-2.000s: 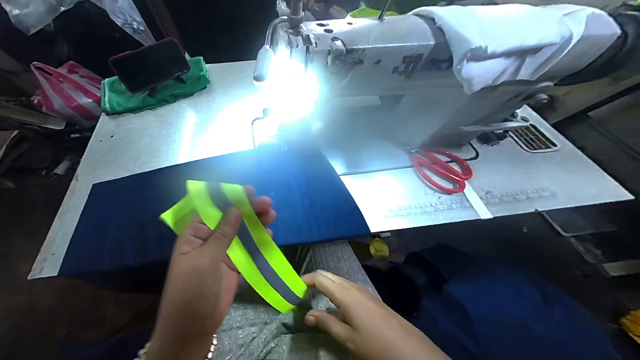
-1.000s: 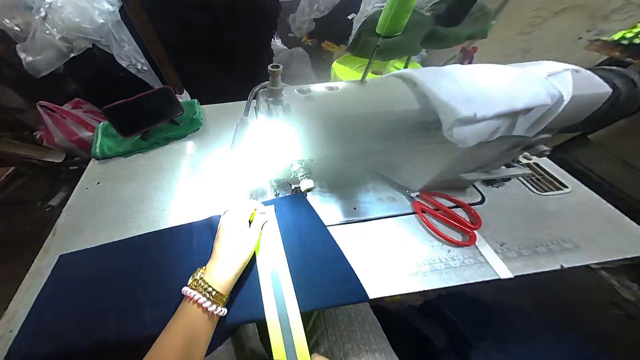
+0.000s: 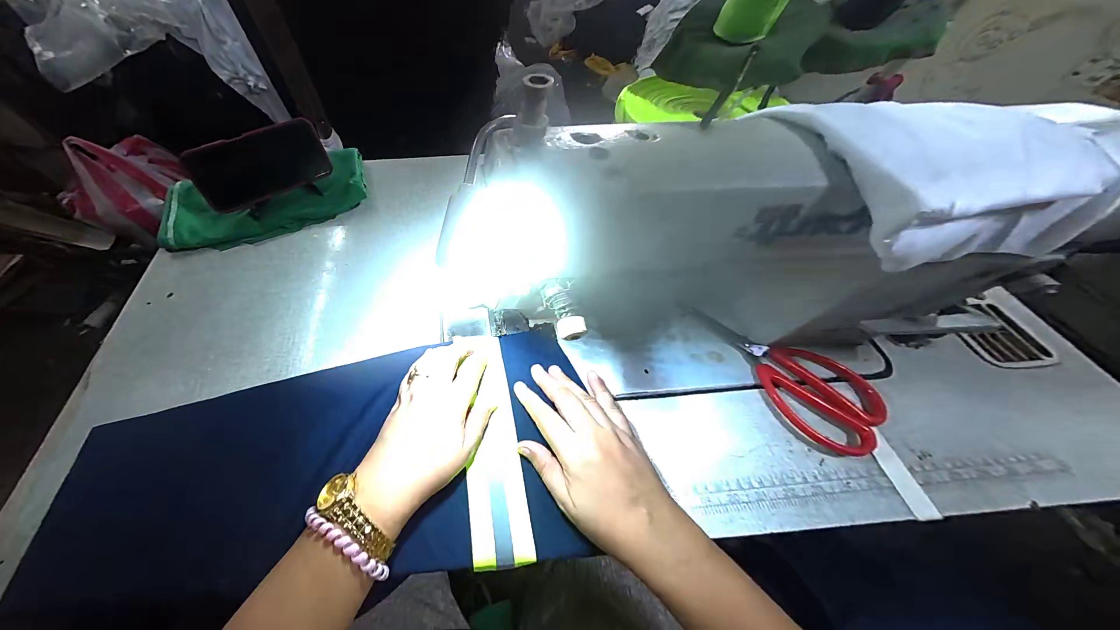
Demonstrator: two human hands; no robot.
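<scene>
A yellow-green reflective tape with a grey centre stripe lies on navy blue fabric and runs up to the presser foot area of a sewing machine. My left hand rests flat on the tape's left edge and the fabric, close below the needle area. Just right of the tape, my right hand lies on the fabric with its fingers spread. Glare from the machine's lamp hides the needle.
Red-handled scissors lie on the table right of the fabric, by a white strip and a ruler. White cloth drapes over the machine. A phone leans on green cloth at the back left.
The tape, held up above the fabric two seconds ago, now lies on it at the machine. My right hand has come onto the fabric beside the tape.
</scene>
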